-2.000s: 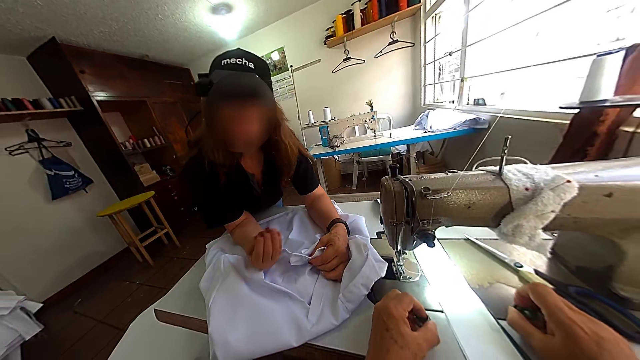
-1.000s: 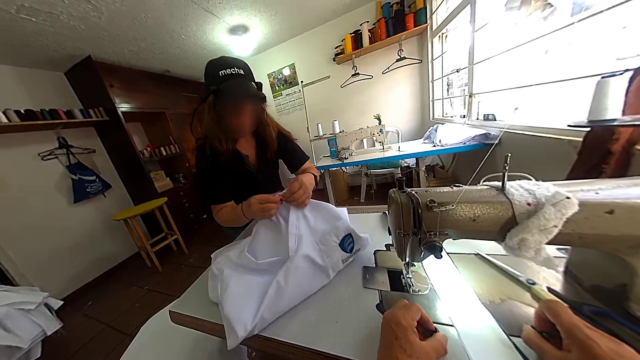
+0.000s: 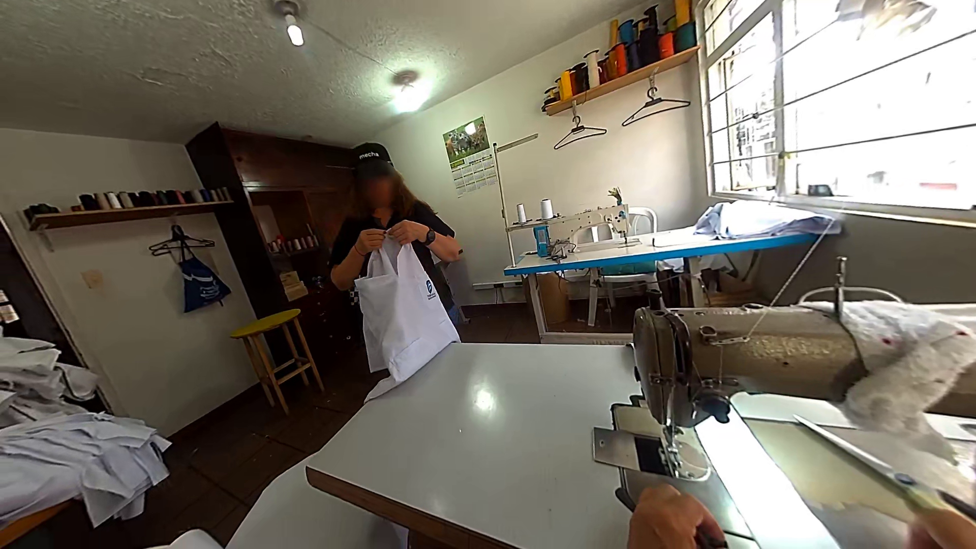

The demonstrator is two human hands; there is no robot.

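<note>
My left hand point(image 3: 671, 520) rests at the bottom edge beside the needle area of the sewing machine point(image 3: 770, 351), its fingers curled round a small dark thing I cannot make out. At the lower right corner my right hand point(image 3: 945, 528) is partly cut off, close to the dark handles of the scissors point(image 3: 862, 457), which lie with their blades on the machine bed. Whether it grips them is unclear. Across the white table point(image 3: 473, 435) a person in a black cap holds up a white garment point(image 3: 404, 305) with a blue emblem, its lower end touching the table edge.
White cloth is heaped point(image 3: 76, 450) at the lower left, near a yellow-topped stool point(image 3: 267, 324). A second sewing machine point(image 3: 602, 225) stands on a blue-edged table behind. A white fluffy cloth point(image 3: 900, 358) is wrapped over the near machine's arm. Thread spools line the wall shelves point(image 3: 625, 80).
The person has straightened up and moved back, lifting the white garment, which earlier lay spread on the table beside the machine. My hands stay near the machine, now lower in view.
</note>
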